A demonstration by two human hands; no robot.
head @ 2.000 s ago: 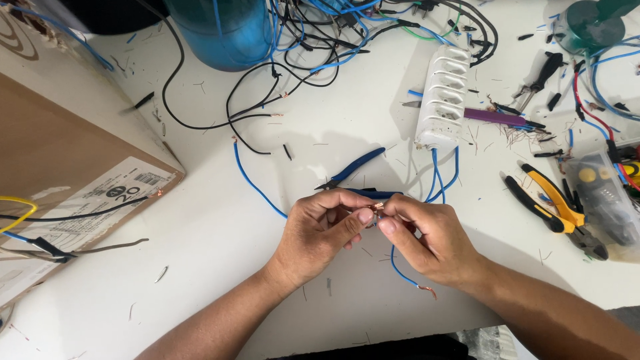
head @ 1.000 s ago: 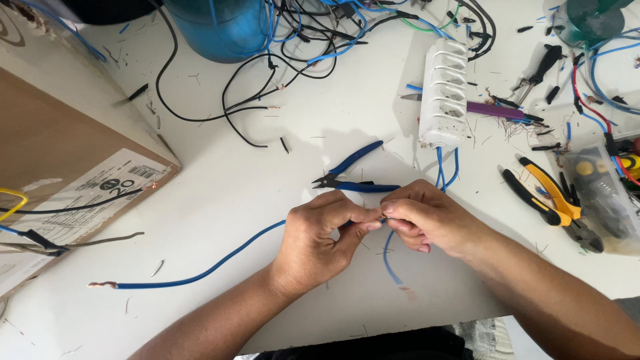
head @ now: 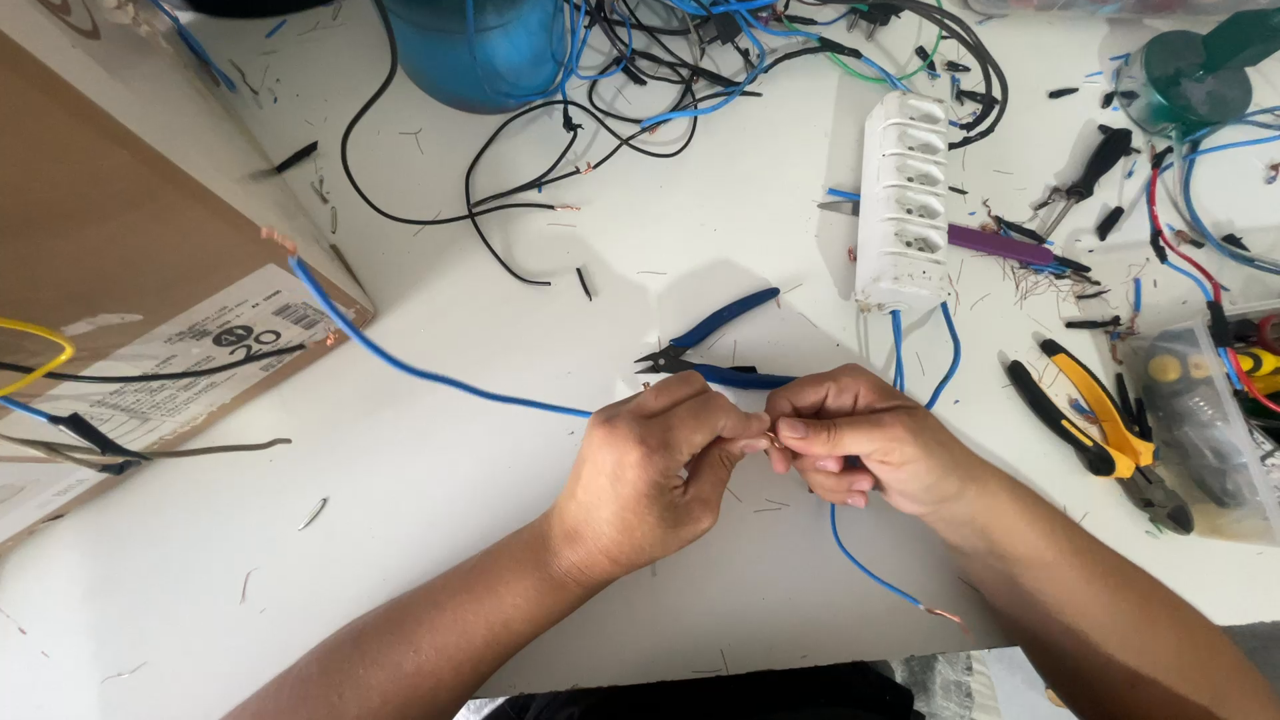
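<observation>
My left hand (head: 650, 470) pinches a blue insulated wire (head: 430, 376), whose bare copper end sticks up at the left beside the cardboard box. Fingertips of my right hand (head: 860, 435) meet those of the left around a bit of bare copper strand (head: 773, 439). Below my right hand hangs another blue wire length (head: 868, 570) with a stripped copper end. Just beyond my hands lie blue-handled flush cutters (head: 722, 318), jaws to the left, one handle partly behind my fingers. Blue wires run from a white multi-socket power strip (head: 905, 205) towards my right hand; their ends are hidden.
A cardboard box (head: 150, 170) stands left, with wires over it. Tangled black and blue cables (head: 640, 110) lie at the back by a blue container (head: 480, 50). Yellow-black cutting pliers (head: 1105, 430), a screwdriver (head: 1090, 175), a purple-handled tool (head: 1000, 243) and a clear plastic box (head: 1200, 440) are at right.
The blue wire's left end has risen from the table surface to beside the box since one second ago. My hands stay together near the flush cutters.
</observation>
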